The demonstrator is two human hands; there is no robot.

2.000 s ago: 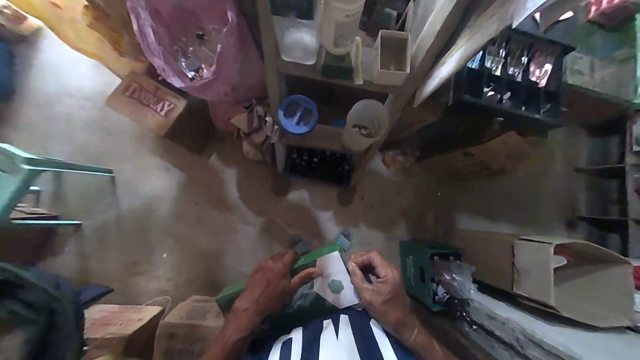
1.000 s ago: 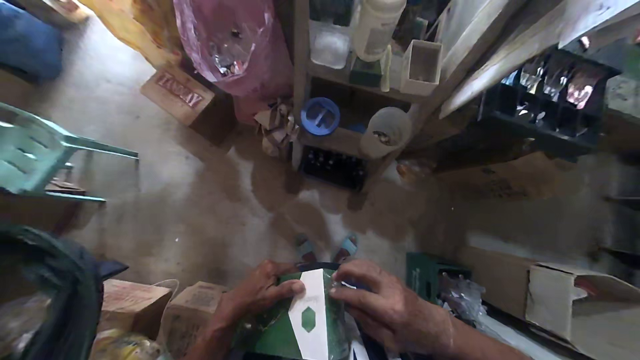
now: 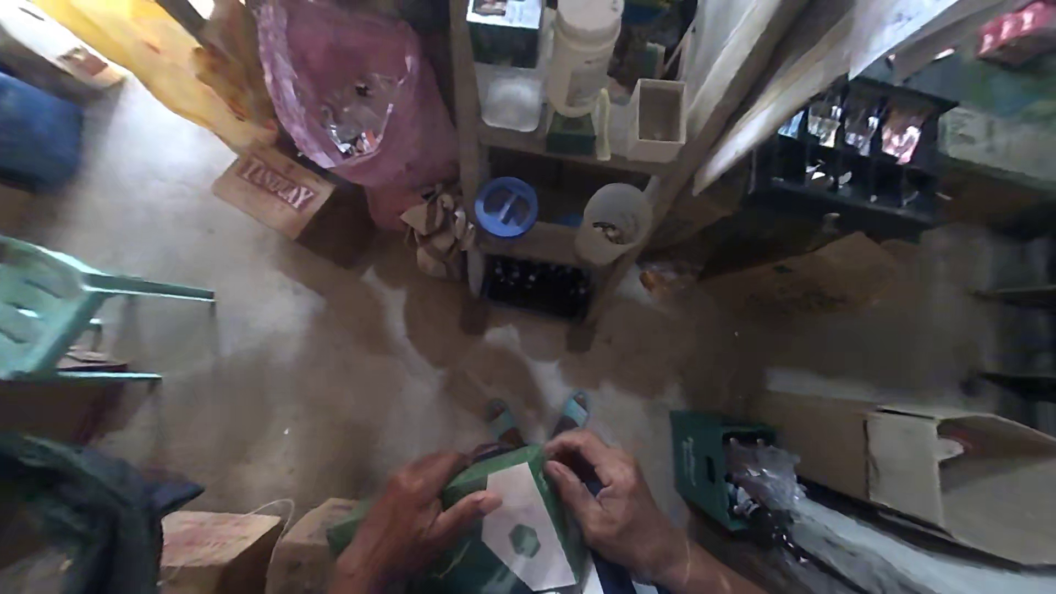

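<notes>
A green package with a white panel and a green hexagon mark (image 3: 528, 516) is held close to my body at the bottom of the view. My left hand (image 3: 421, 516) grips its left side, the thumb lying on the white panel's edge. At its upper right edge, my right hand (image 3: 610, 503) has thumb and forefinger together on the edge. Whether a bit of film is pinched between them cannot be told. The lower part of the package runs out of view.
A wooden shelf (image 3: 536, 239) with tubs stands ahead. To the left are a pink plastic bag (image 3: 421, 124), a cardboard box (image 3: 276, 194) and a light green plastic chair (image 3: 49, 305). At right lie a green crate (image 3: 701, 470) and an open cardboard box (image 3: 899, 462).
Both hands stay at the package, which has shifted and tilted. My right hand has moved up from the white panel's side to the package's upper right edge.
</notes>
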